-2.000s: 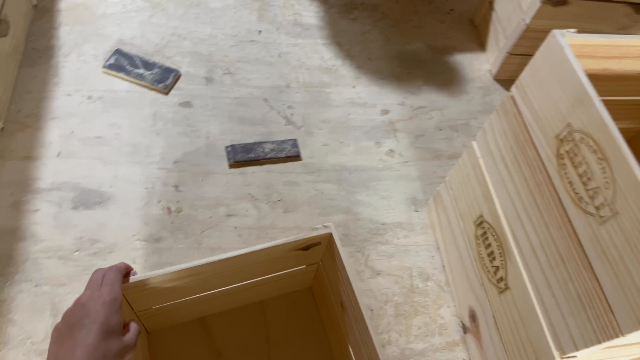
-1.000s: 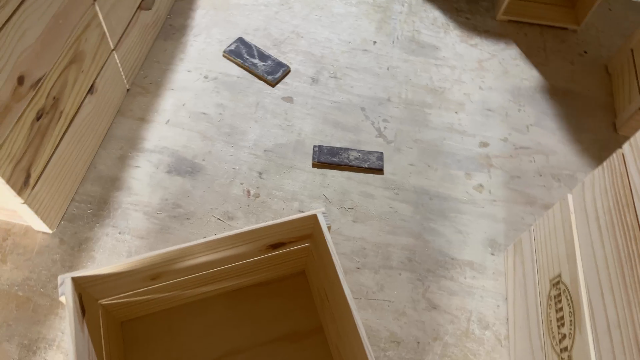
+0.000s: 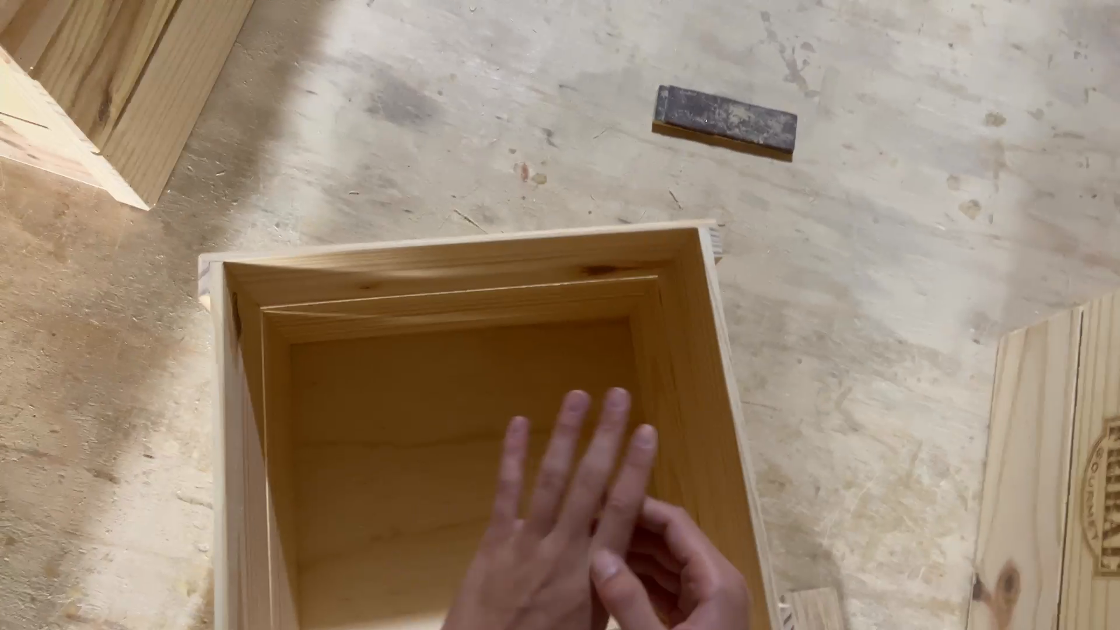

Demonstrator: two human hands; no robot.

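A wooden box of pale pine boards [image 3: 464, 241] stands with its open top toward me at the lower middle. Over its inside, my left hand [image 3: 560, 525] is spread, back of the hand up, with its fingers apart and nothing in them. My right hand [image 3: 678, 569] is close against the left one on its right side, fingers curled, its thumb and fingertips at the edge of the left hand near the index finger. Whether anything small lies between the right fingers is hidden. Both wrists are cut off by the lower edge of the view.
A dark, worn block with a wooden-coloured underside [image 3: 726, 121] lies on the scuffed work surface beyond the box. Another pine box [image 3: 175, 114] is at the upper left. A pine box with a burned-in mark [image 3: 1032, 437] stands at the right edge, and a small wooden piece [image 3: 814, 608] lies at the bottom.
Two seconds ago a hand was on the box's left corner; one second ago no hand showed. Now both hands are together over the box. The view has shifted nearer to the box.
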